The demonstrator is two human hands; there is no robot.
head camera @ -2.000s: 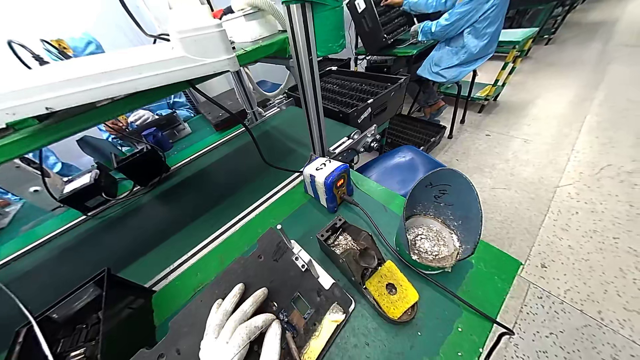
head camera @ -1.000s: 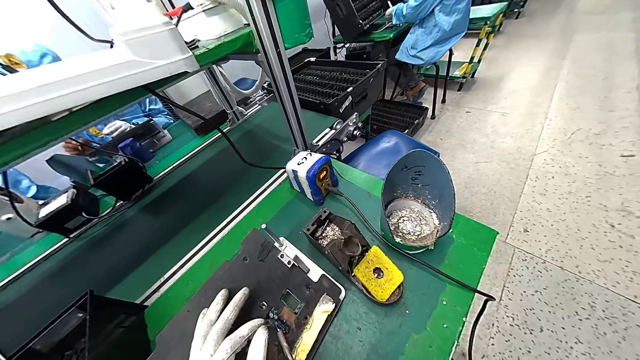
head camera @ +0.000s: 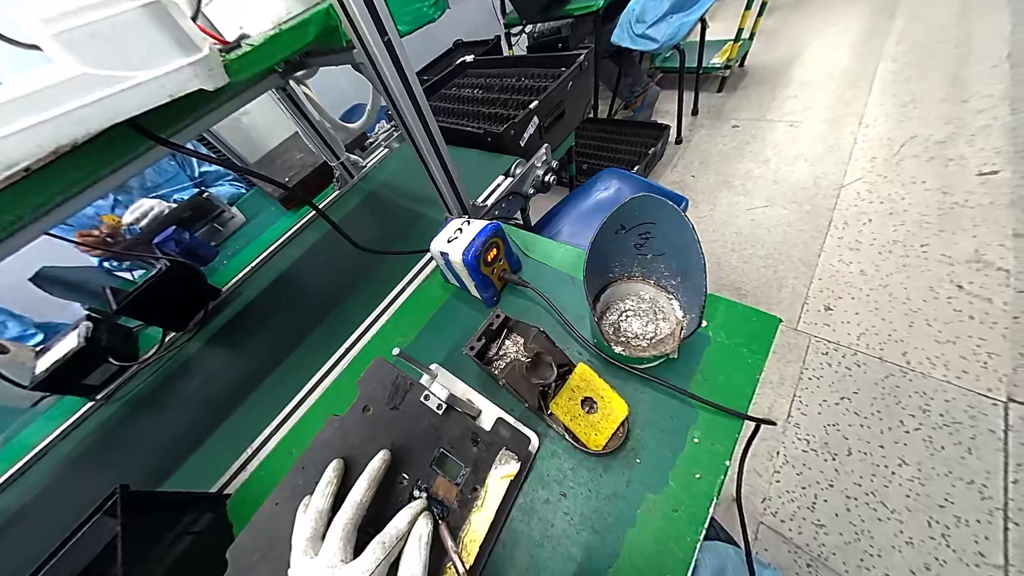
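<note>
My left hand point(head camera: 360, 520), in a whitish glove, lies palm down on a black fixture plate point(head camera: 376, 432) with its fingers spread. Two of its fingertips are at a small dark part point(head camera: 430, 500) beside a brownish patch point(head camera: 445, 490) and a small rectangular cutout point(head camera: 449, 464); whether they pinch it is unclear. A thin rod-like thing point(head camera: 452, 548) runs from that part to the lower frame edge. A metal clamp point(head camera: 448, 396) sits on the plate's upper edge, and a yellowish strip point(head camera: 490, 508) lies along its right side. My right hand is out of view.
Right of the plate stands a soldering iron holder point(head camera: 528, 364) with a yellow sponge point(head camera: 590, 406). Behind are a blue-and-white soldering station point(head camera: 476, 258), its black cable point(head camera: 640, 374) and a cut-open container of solder waste point(head camera: 644, 264). A black bin point(head camera: 160, 532) stands lower left; other people work beyond.
The view has shifted nearer the fixture plate. My left hand stays on the plate, its fingertips still by the small dark part.
</note>
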